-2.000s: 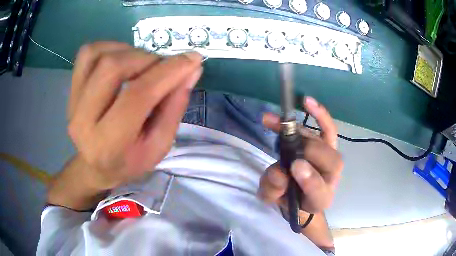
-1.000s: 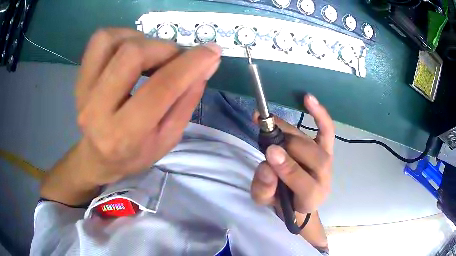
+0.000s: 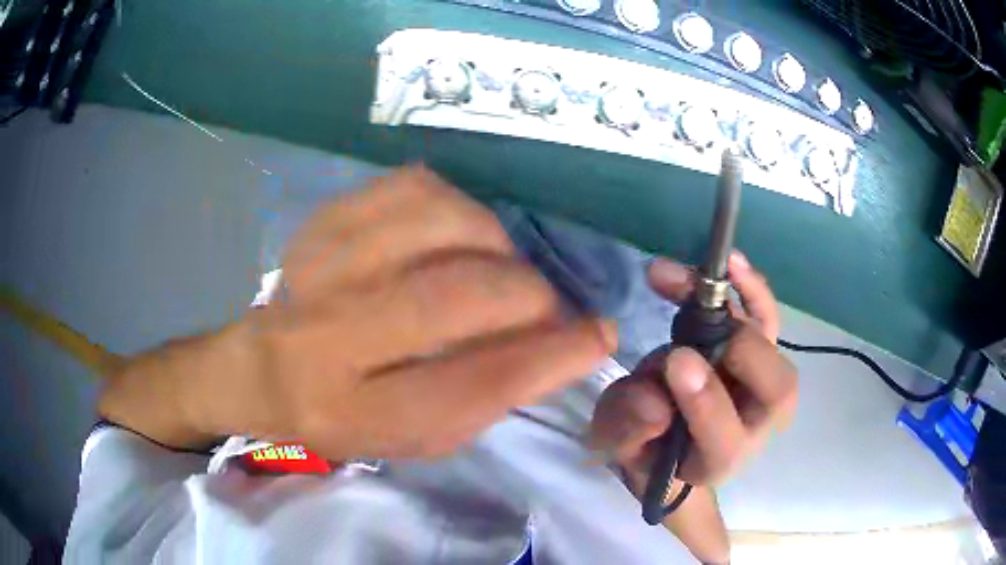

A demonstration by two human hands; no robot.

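My right hand (image 3: 706,386) grips the black handle of a soldering iron (image 3: 719,226) like a pen. The iron's blurred tip overlaps the lower edge of a white strip (image 3: 678,152) near its right-hand rings; contact is unclear. The strip lies on the green mat with several ring-shaped positions in a row. My left hand (image 3: 419,331) is blurred in front of my lap, below the strip, with fingers pinched together. A thin solder wire (image 3: 171,108) runs from the mat at upper left towards this hand; its end at the fingertips is hidden.
A dark strip holder (image 3: 717,57) with bright discs lies behind the white strip. Dark bars (image 3: 68,55) lie at the upper left. A tip cleaner with yellow filling (image 3: 971,217) is at the right, near a green thing (image 3: 993,138). A black cord and a blue object (image 3: 943,434) are below.
My left hand has dropped from beside the strip to my lap and turned. The iron has moved right, from the third ring towards the right-hand rings. The view has shifted, moving the bench rightward and down.
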